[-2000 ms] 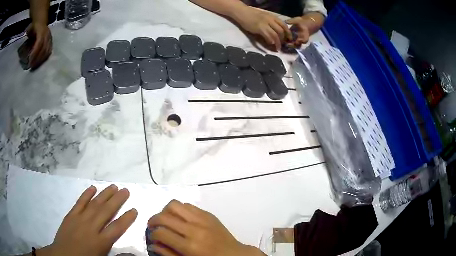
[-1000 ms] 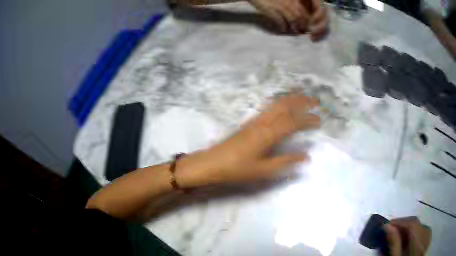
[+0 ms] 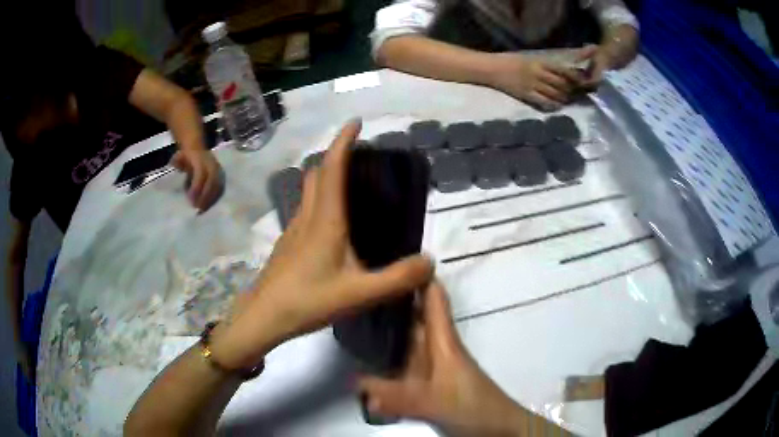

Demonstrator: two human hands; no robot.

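A dark smartphone (image 3: 389,205) with a black screen stands upright in front of me. My left hand (image 3: 320,256) holds it, fingers along its left side and thumb across its front. My right hand (image 3: 436,375) is blurred at the phone's lower end, thumb and fingers around a dark shape; I cannot tell whether this is the phone or a separate housing. Dark grey rounded-square housings (image 3: 493,166) stand in two rows behind, partly hidden by my left hand and the phone.
A person's hands (image 3: 547,81) hold something small at the far side. Another person's hand (image 3: 201,175) rests at left near a water bottle (image 3: 237,90). Plastic film (image 3: 662,205), a printed sheet (image 3: 696,136) and a blue tray (image 3: 726,77) lie at right. Black cloth (image 3: 683,375) lies lower right.
The view swung left and then back. The phone, lying on the table at left one second ago, is now raised in my left hand. My right hand has come to its lower end.
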